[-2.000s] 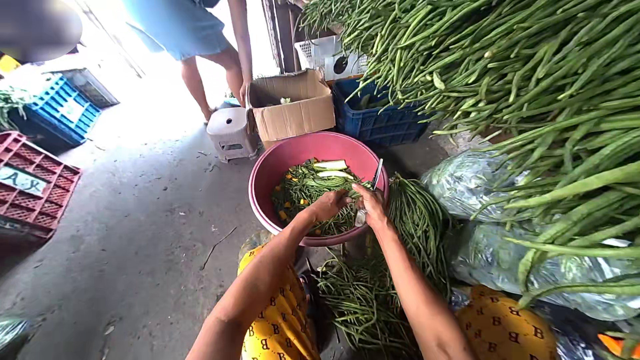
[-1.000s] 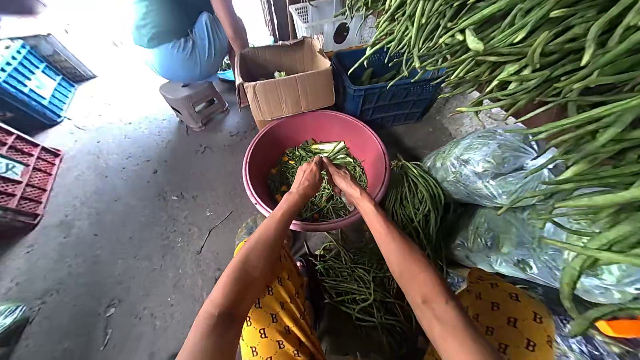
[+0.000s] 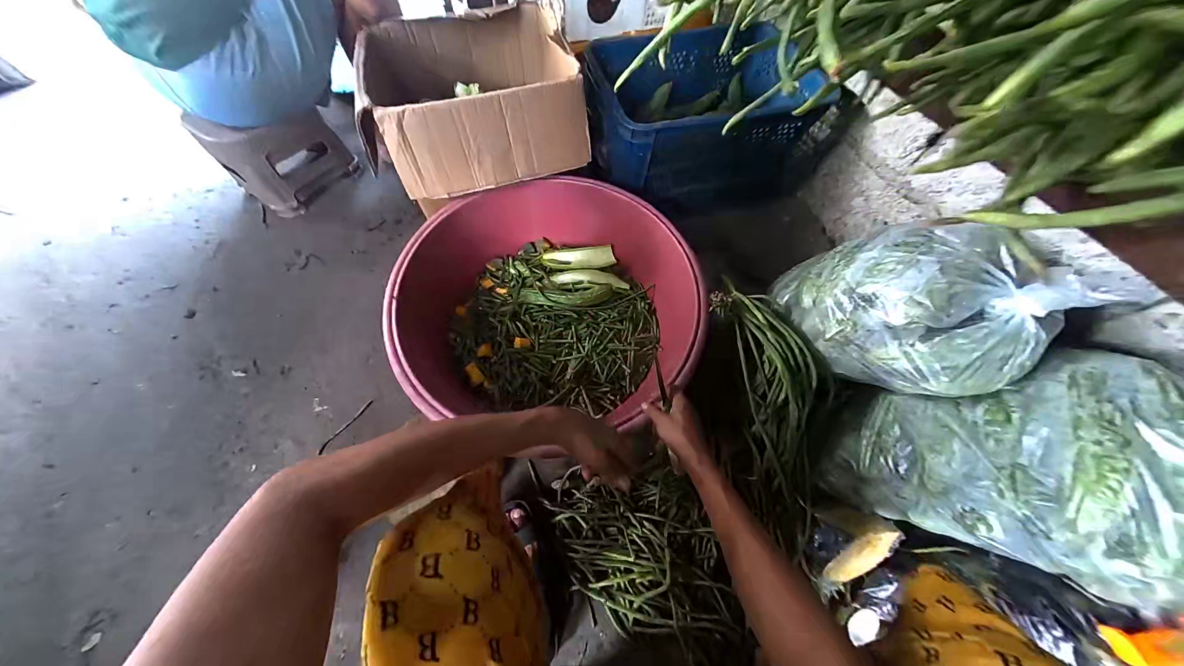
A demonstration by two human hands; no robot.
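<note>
Cut green bean pieces (image 3: 592, 342), orange chunks and pale split vegetable pieces (image 3: 581, 268) lie in a pink plastic tub (image 3: 546, 199). Over the tub's near rim, my left hand (image 3: 597, 449) reaches down to a pile of loose long beans (image 3: 638, 555) on the floor; its fingers are blurred, and whether they grip any beans cannot be told. My right hand (image 3: 677, 427) is just right of it at the rim, closed on a knife, whose thin dark blade (image 3: 660, 381) points up. A bundle of long beans (image 3: 777, 388) lies right of the tub.
A cardboard box (image 3: 481, 139) and a blue crate (image 3: 647, 148) stand behind the tub. Filled plastic bags (image 3: 925, 310) lie on the right, under heaped long beans (image 3: 1064, 83). At upper left a person (image 3: 250, 65) sits on a plastic stool (image 3: 277, 166).
Both hands have moved from over the middle of the tub to its near rim, the left one down to the bean pile. The other person, standing at first, now sits on the stool.
</note>
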